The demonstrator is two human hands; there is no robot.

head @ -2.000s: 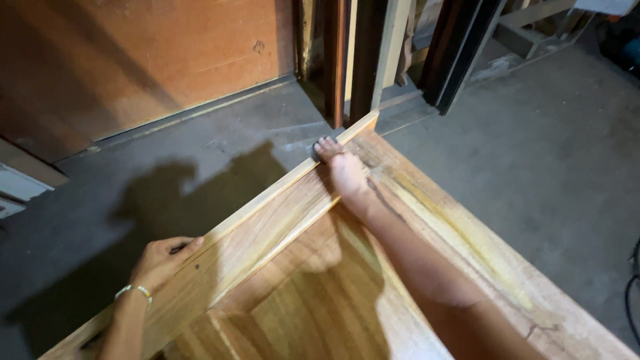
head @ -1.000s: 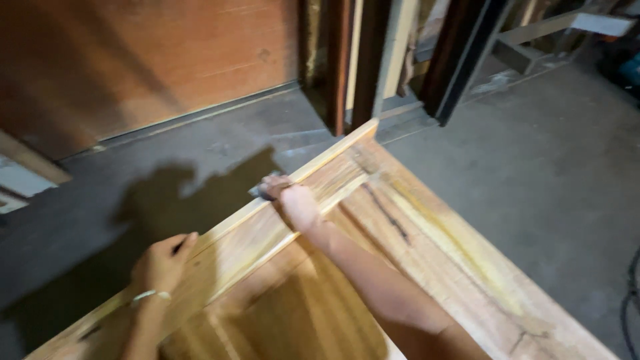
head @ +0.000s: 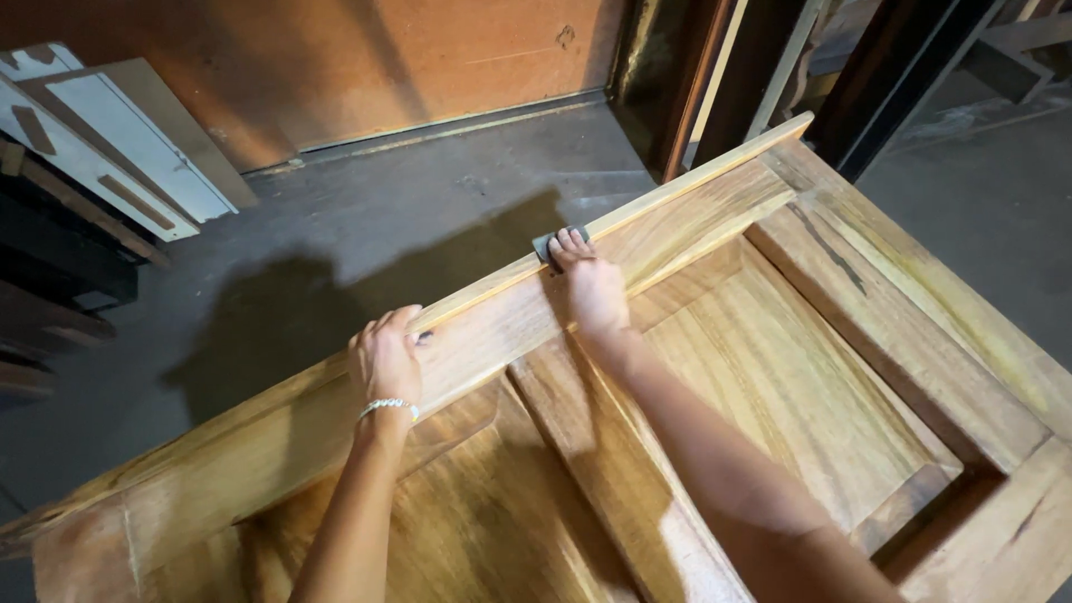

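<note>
A panelled wooden door lies under both my arms, with a narrow raised wooden strip along its far edge. My right hand presses a dark piece of sandpaper over that edge near the middle, its fingers bent across the top. To its left, my left hand grips the same edge of the door, thumb on the near face and fingers over the far side, beside a dark knot in the wood. A beaded bracelet circles the left wrist.
An orange-brown wooden panel stands beyond the grey floor. White and brown boards lean at the upper left. Dark upright frame pieces stand close to the door's far right corner.
My right hand has moved back along the edge from near the far corner, with the sandpaper. The view has swung left, bringing in the leaning boards and more of the door's panels.
</note>
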